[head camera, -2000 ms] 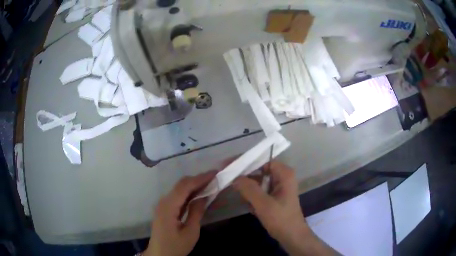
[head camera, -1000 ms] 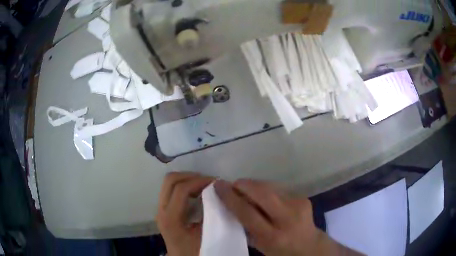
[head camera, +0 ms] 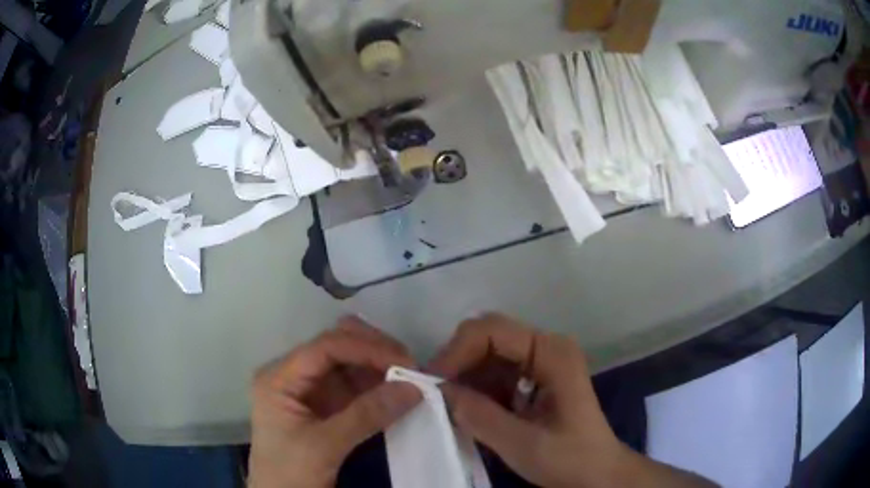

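A white fabric strip hangs from between both hands at the table's front edge, its top end folded over. My left hand pinches the folded top end between thumb and fingers. My right hand pinches the same end from the right. A small metal tip, perhaps of thread snips, shows among my right fingers; the rest is hidden. The strip's lower end is cut off by the picture's edge.
The off-white sewing machine stands behind the hands, its bed in the table. White strips lie fanned right of the needle. White pointed pieces and a looping tape lie left. A lit screen and white sheets are right.
The strip was stretched sideways near the bundle, then brought to the table's front edge. Now its top end shows folded between the fingers, and my left hand is further left than before.
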